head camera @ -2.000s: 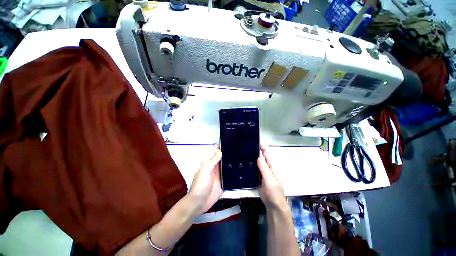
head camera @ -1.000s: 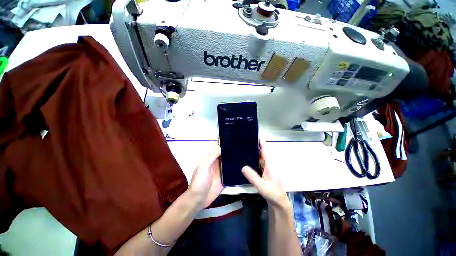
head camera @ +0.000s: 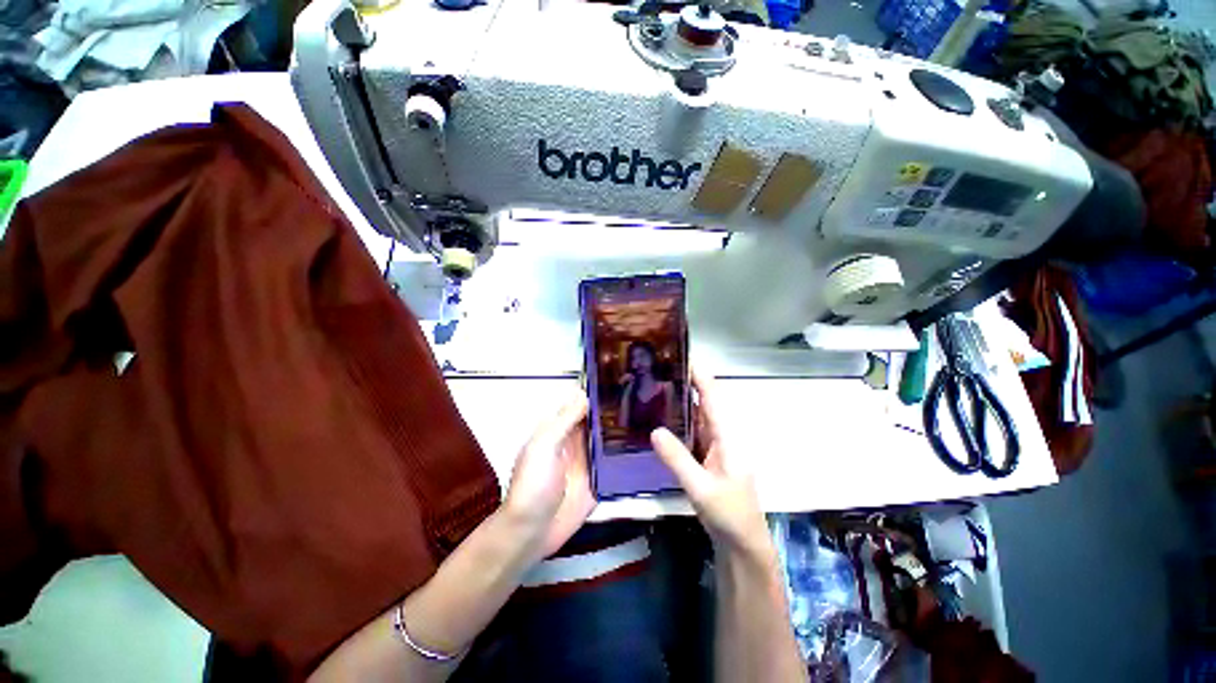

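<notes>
A smartphone (head camera: 638, 380) stands upright in view at the centre, held over the front edge of the white table. Its screen is lit and shows a picture of a person above a purple band. My left hand (head camera: 552, 476) grips its lower left side. My right hand (head camera: 714, 467) holds its lower right side, with the thumb over the lower screen. The fingers behind the phone are hidden. A rust-brown garment piece (head camera: 227, 387) with a ribbed band lies on the table at the left, touched by neither hand's fingers.
The white brother sewing machine (head camera: 640, 147) spans the back of the table (head camera: 827, 447). Black-handled scissors (head camera: 971, 420) and a green-handled tool (head camera: 914, 375) lie at the right end. A white bin (head camera: 990, 574) of scraps and plastic bags is below right. A green rim (head camera: 11, 182) shows at the left.
The phone screen has gone from dark to a lit picture. My right thumb has moved from the phone's side onto the screen. The hands still hold the phone.
</notes>
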